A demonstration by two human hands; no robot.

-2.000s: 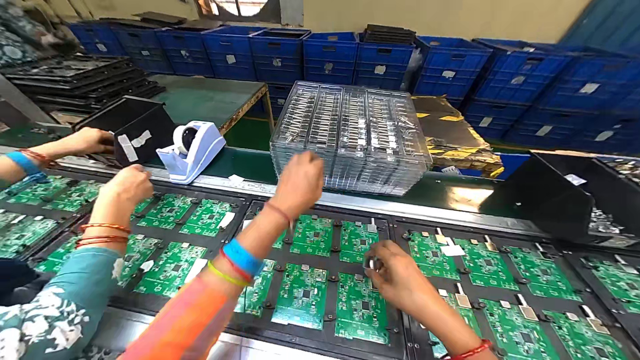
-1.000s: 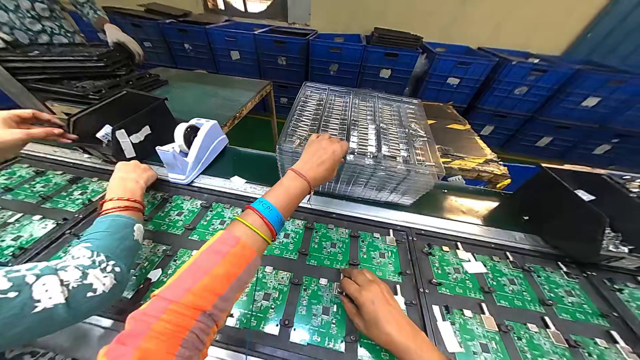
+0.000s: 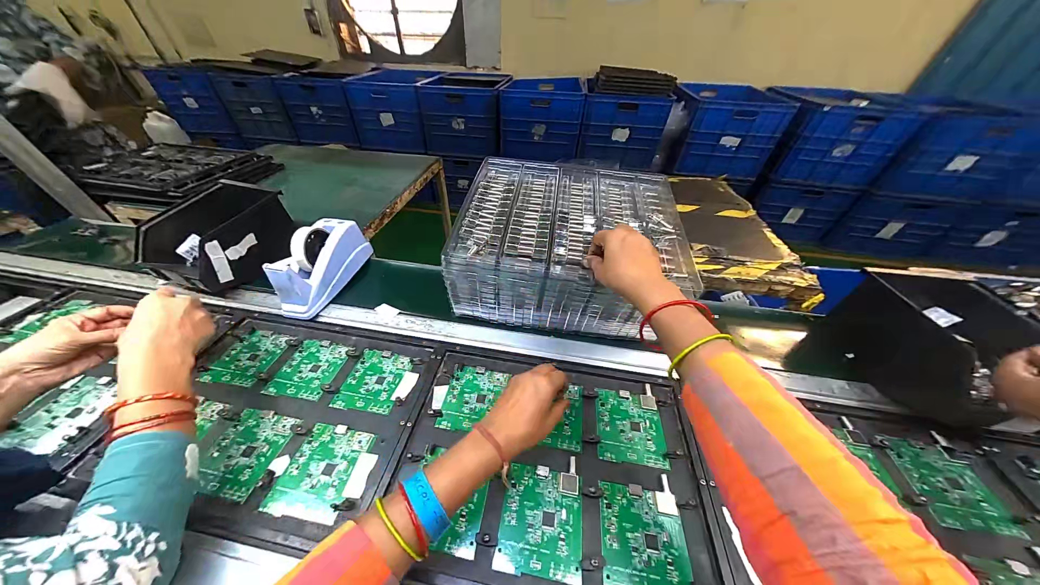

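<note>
My left hand [image 3: 532, 406], with a blue band at the wrist, is over a green circuit board [image 3: 473, 396] in a black tray [image 3: 589, 463]; whether its curled fingers hold a part cannot be seen. My right hand [image 3: 624, 262] reaches to the front right of a stack of clear plastic trays [image 3: 520, 288]. Its fingertips are at the small metal-ended parts [image 3: 575, 213] in the top tray, and their grip is hidden. Several boards lie in rows in the black tray, some with a silver part at the upper edge.
A co-worker's hands [image 3: 162, 329] are at the left over another board tray. A white tape dispenser [image 3: 318, 264] and a black bin [image 3: 215, 236] stand behind the rail. Another person's hand [image 3: 1020, 382] is by a black bin [image 3: 886, 341] at the right. Blue crates [image 3: 540, 122] line the wall.
My left hand has moved from the clear tray stack to the boards. My right hand has gone from the boards to the stack. The co-worker's hands have come together.
</note>
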